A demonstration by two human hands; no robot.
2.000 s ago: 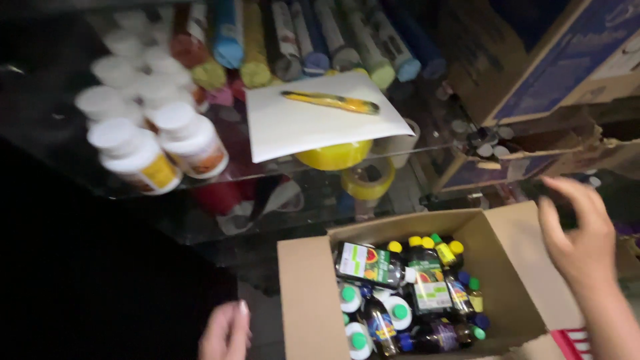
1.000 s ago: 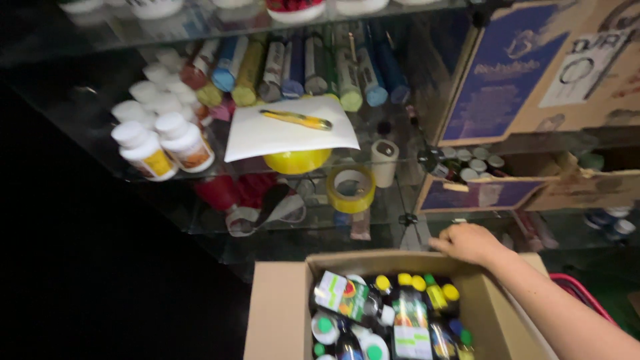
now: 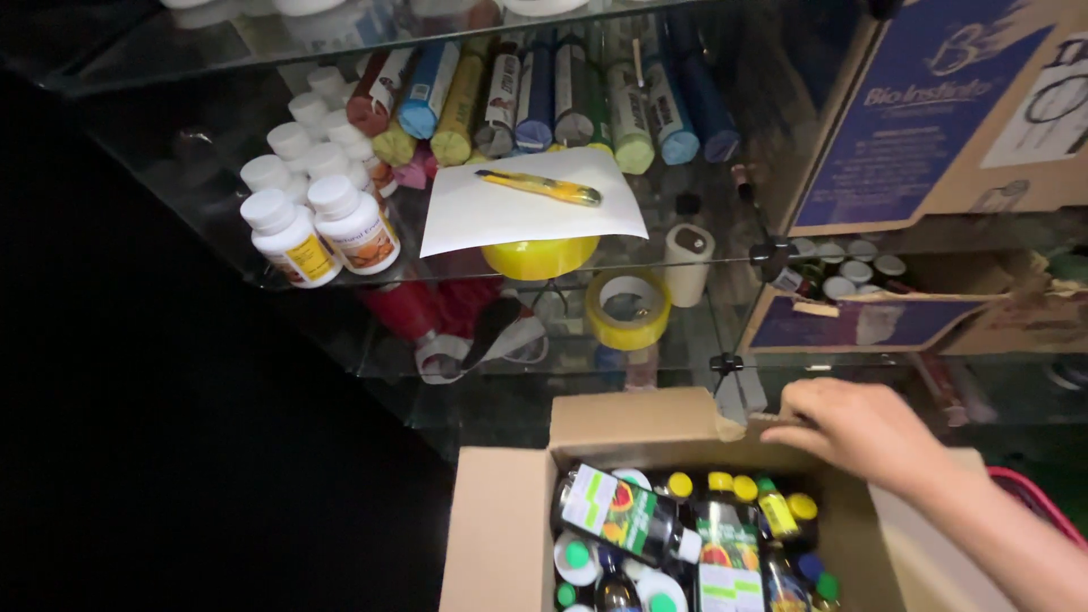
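Observation:
An open cardboard box (image 3: 497,518) at the bottom centre holds several dark bottles (image 3: 633,518) with white, yellow, green and blue caps. My right hand (image 3: 850,429) is at the box's far edge, its fingers curled at the far flap (image 3: 637,416), beside a torn spot; whether it grips the cardboard cannot be told. My left hand is out of view. Above the box, a yellow utility knife (image 3: 544,187) lies on a white sheet of paper (image 3: 510,223) over a yellow roll of tape (image 3: 544,257) on a glass shelf.
White pill bottles (image 3: 357,225) and rolled coloured bags (image 3: 459,106) fill the shelf. Below sit another tape roll (image 3: 629,327) and a white bottle (image 3: 688,263). Large cardboard boxes (image 3: 943,183) stand at right, above an open box of bottles (image 3: 850,323).
My right hand has moved from the box's right side to its far edge. My left hand, seen at the lower left two seconds ago, has left the view. The far flap now stands in view.

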